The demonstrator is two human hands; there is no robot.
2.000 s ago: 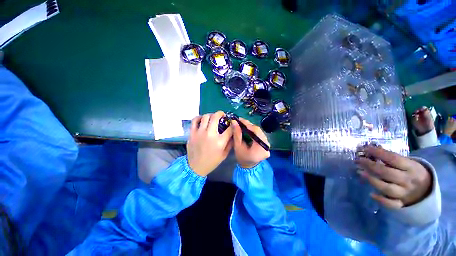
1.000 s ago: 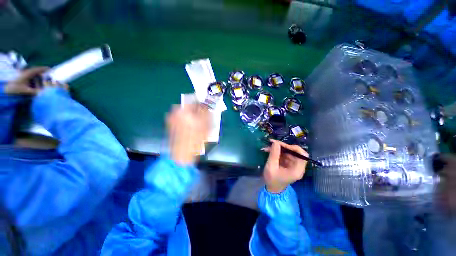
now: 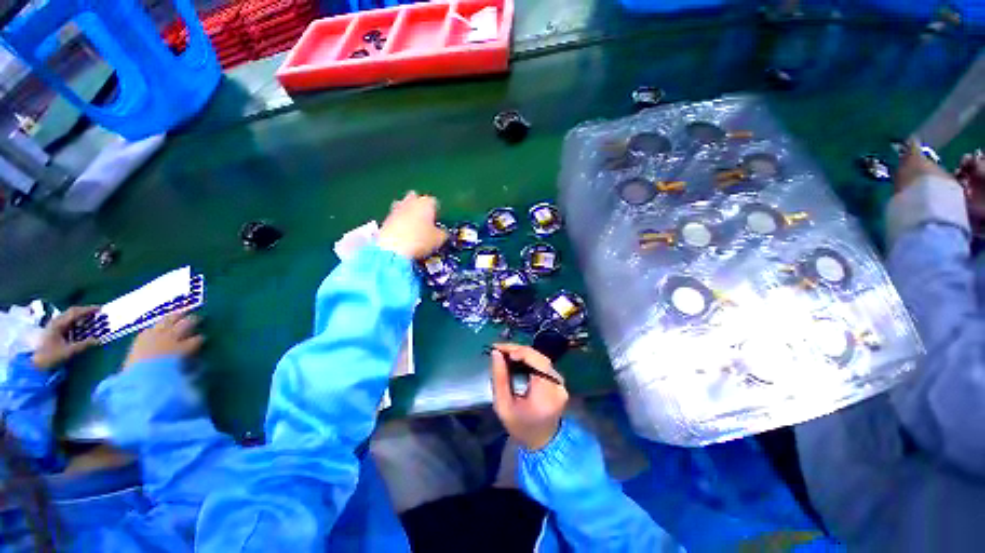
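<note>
My left hand (image 3: pixel 414 225) reaches to the back left edge of the group of round units (image 3: pixel 487 260), fingertips down beside them. Whether it holds anything cannot be told. My right hand (image 3: pixel 529 400) is at the bench's front edge, shut on a thin dark pen-like tool (image 3: pixel 531 365). The units lie open side up, with white-yellow squares showing. A crumpled clear film piece (image 3: pixel 469 299) and a plain black disc (image 3: pixel 551 344) lie among them. White paper strips (image 3: pixel 404 351) are mostly hidden under my left sleeve.
A stack of clear blister trays (image 3: pixel 745 313) stands right of the units. A red divided bin (image 3: pixel 397 49) is at the far side. Loose dark round parts (image 3: pixel 259 234) lie on the bench. A neighbour's hands (image 3: pixel 162 339) hold an adhesive sheet (image 3: pixel 146 302) at left; another person's sleeve is at right.
My hands were together on a round unit and have parted. My left hand has moved forward to the units' far left edge; my right keeps the tool. The view has shifted, showing the red bin.
</note>
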